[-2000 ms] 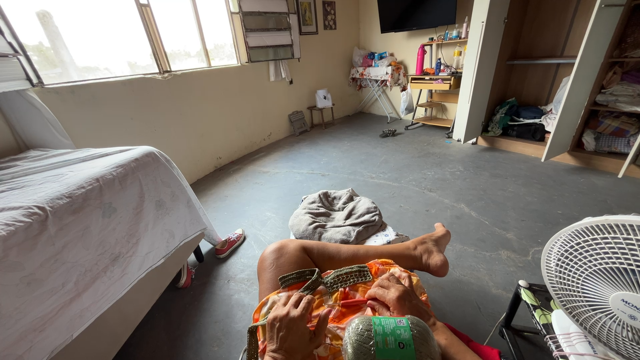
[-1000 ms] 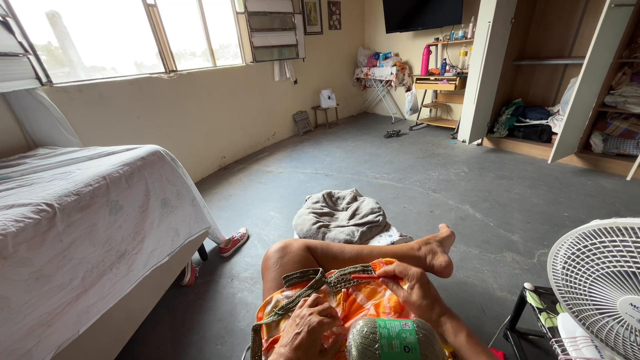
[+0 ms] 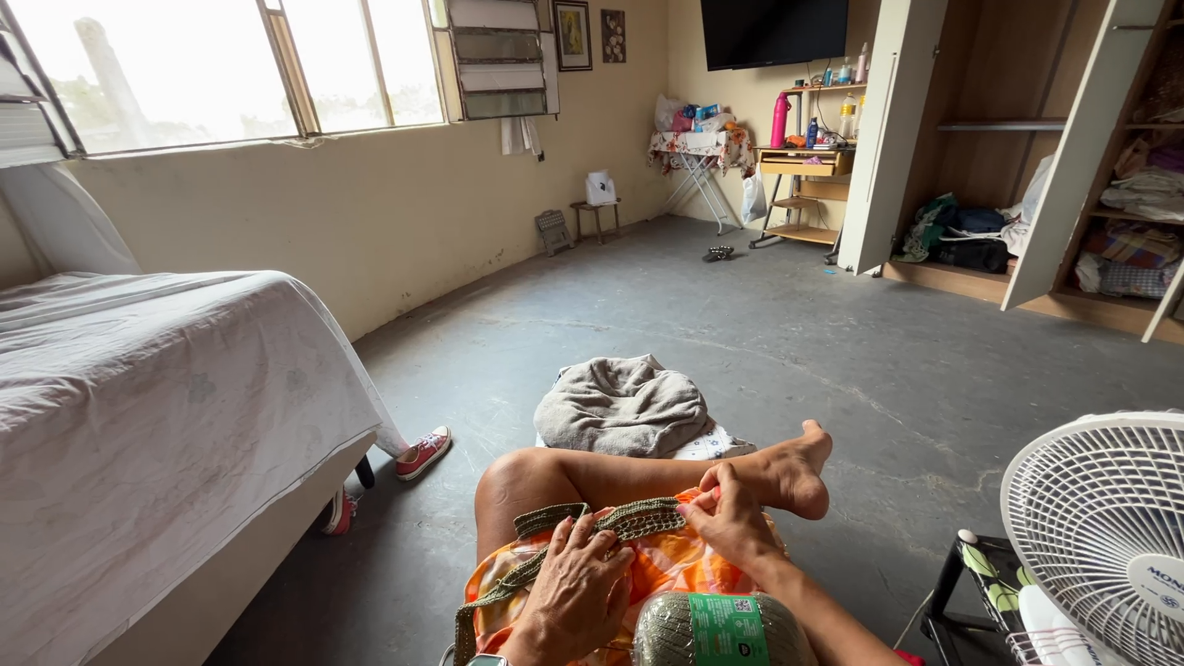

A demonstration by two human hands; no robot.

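Observation:
A long olive-green crocheted strip (image 3: 640, 518) lies over the orange patterned cloth (image 3: 684, 560) on my lap, its narrow end trailing down at the left. My left hand (image 3: 581, 578) rests flat on the strip, fingers slightly spread. My right hand (image 3: 731, 518) pinches the strip's right end; a bit of something red or orange shows at its fingertips, too small to tell. Near my body, between my forearms, sits a ball of olive yarn (image 3: 661, 624) with a green printed label. My bare foot (image 3: 803, 472) and bent leg are just beyond the strip.
A grey cushion or folded cloth (image 3: 620, 407) is on the floor beyond my leg. A bed with a white sheet (image 3: 185, 388) stands left, a red sneaker (image 3: 425, 453) beside it. At right are a white fan (image 3: 1105, 518) and a black-framed rack (image 3: 943, 592). Open wardrobes (image 3: 1054, 185) stand behind.
My right hand, lower and by the yarn ball two seconds ago, has moved up to the strip's right end. A red stick-like tool showed in it one second ago.

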